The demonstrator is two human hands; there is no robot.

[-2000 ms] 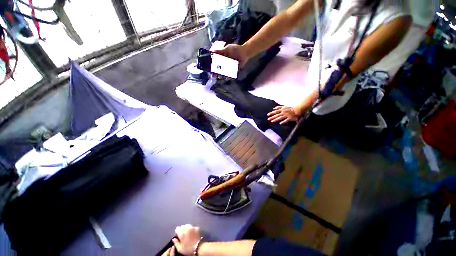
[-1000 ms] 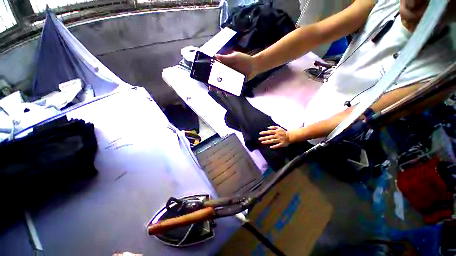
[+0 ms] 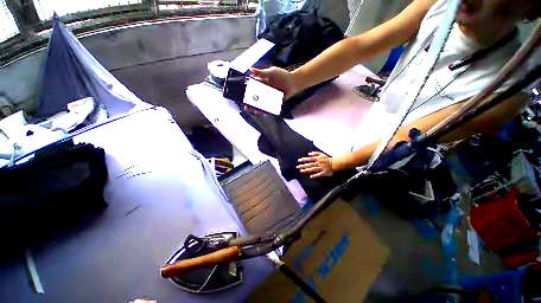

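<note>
The steam iron (image 3: 204, 263) stands on the lilac table cover (image 3: 160, 195) near its right edge, its orange-brown handle pointing left and its hose running up right. A thick black stack of cloth pieces (image 3: 53, 183) lies at the table's left. A thin pale strip (image 3: 34, 272) lies in front of it. Only a skin-coloured sliver, seemingly my right hand (image 3: 143, 300), shows at the bottom edge; its fingers and anything in it are cut off. My left hand is not in view.
The ribbed iron rest (image 3: 261, 198) is beyond the iron. A person (image 3: 409, 94) at the neighbouring table holds a white-and-black phone-like object (image 3: 264, 96), other hand on black cloth (image 3: 276, 139). A cardboard box (image 3: 338, 254) is on the floor. White pieces (image 3: 65, 118) lie behind the stack.
The view has swung right and down, so the iron and stack sit further left. My right hand and forearm, seen earlier at the bottom centre, have dropped almost wholly out of view.
</note>
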